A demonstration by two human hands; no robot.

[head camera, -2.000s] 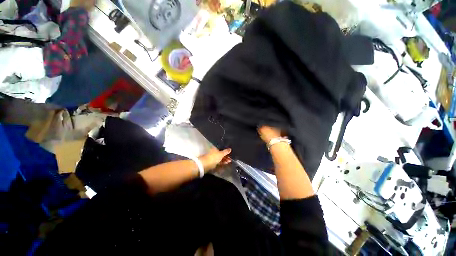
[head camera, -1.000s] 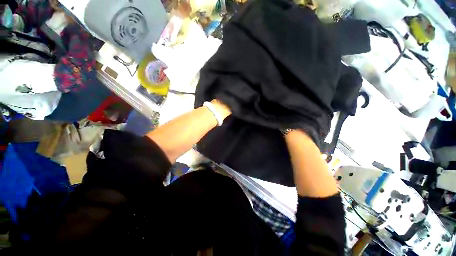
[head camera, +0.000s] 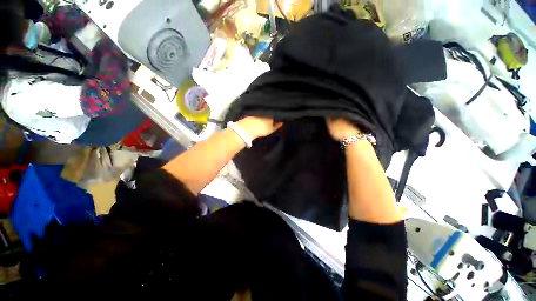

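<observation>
A large black garment (head camera: 347, 64) lies bunched on the white worktable, with a flatter black layer spread towards me. My left hand (head camera: 263, 126) is at the left part of its folded edge, fingertips hidden under the fold. My right hand (head camera: 342, 128) is at the same folded edge further right, its fingers partly covered by the cloth. Both hands hold the edge up over the flatter layer. A black hanger (head camera: 405, 170) with a curved hook shows at the garment's right side.
A yellow tape roll (head camera: 193, 102) lies beside a grey motor housing (head camera: 167, 50) at the upper left. A white sewing machine with a blue strip (head camera: 446, 250) stands at the lower right. A person's patterned sleeve (head camera: 106, 82) and a blue crate (head camera: 50, 200) are at the left.
My left hand has moved from the near lower edge up to the fold. The upper cloth is folded further back, and more of the flat layer shows. The view has shifted.
</observation>
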